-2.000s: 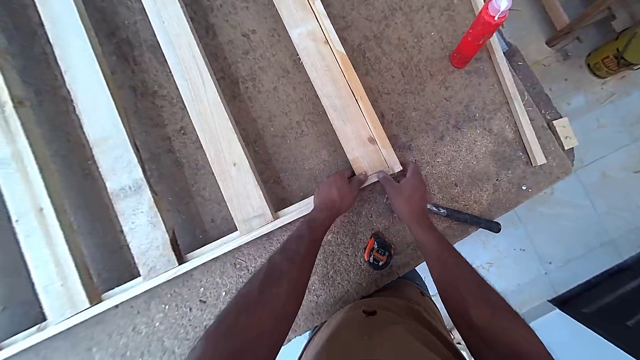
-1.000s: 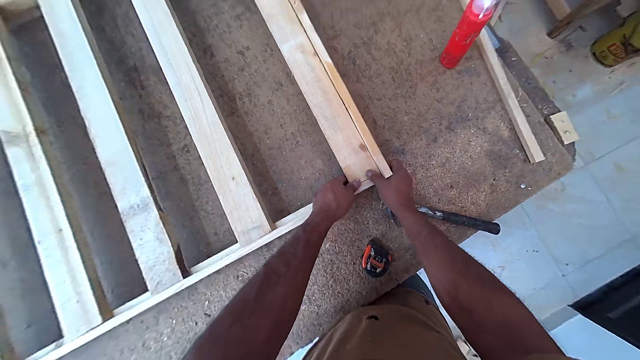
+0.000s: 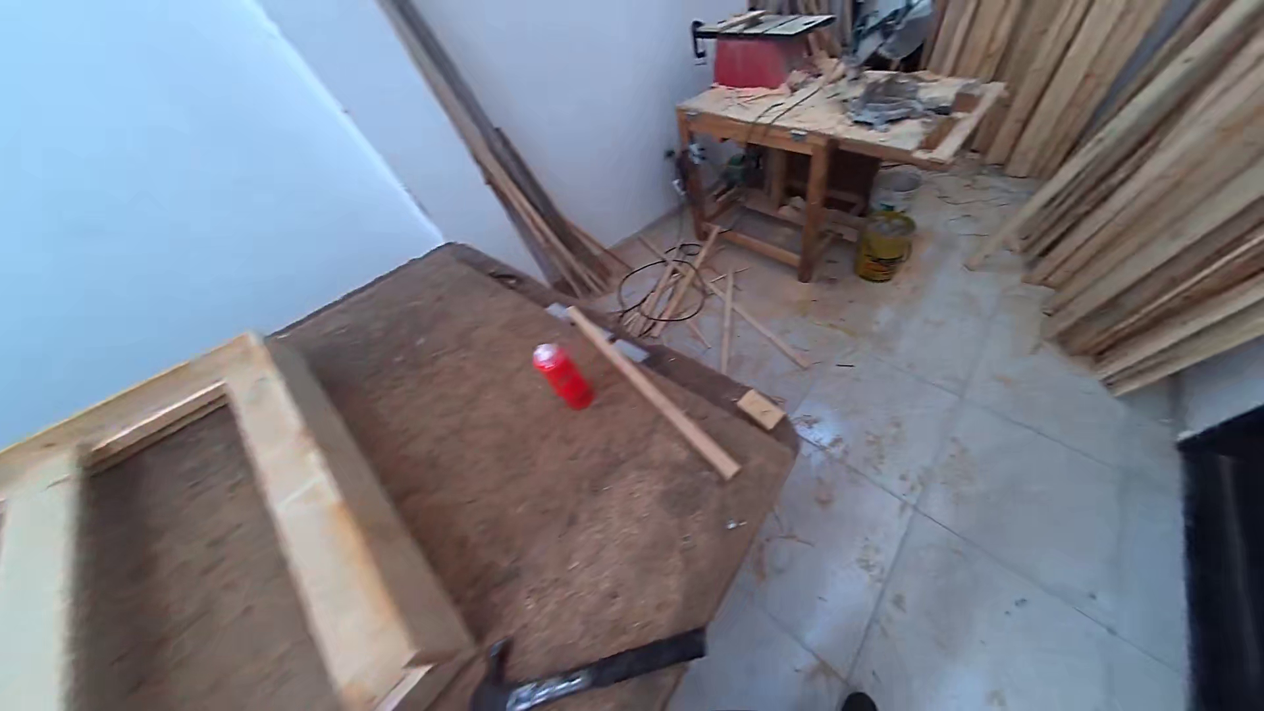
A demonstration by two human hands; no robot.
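Neither of my hands is in the head view now. A wooden frame of pale boards [image 3: 326, 513] lies on the brown worktable [image 3: 513, 474] at the lower left. By the frame's near corner is a claw hammer with a dark handle [image 3: 612, 671], its head partly cut off by the bottom edge. A red bottle with a pale cap [image 3: 564, 377] is on the worktable. Right of it lies a thin wooden strip [image 3: 657, 395], and a small wood block [image 3: 760, 409] is at the table's right edge.
A wooden workbench [image 3: 755, 128] holds a red-bodied machine [image 3: 760, 59] and sawdust. Near its leg stands a yellow bucket [image 3: 885, 247]. Offcuts [image 3: 681, 291] litter the tiled floor [image 3: 948, 494]. Long boards [image 3: 1165, 217] lean at the right, and others [image 3: 533, 207] against the white wall.
Both hands, earlier at the end boards of the frame, have gone out of view. The view has swung up and right, towards the workbench and floor.
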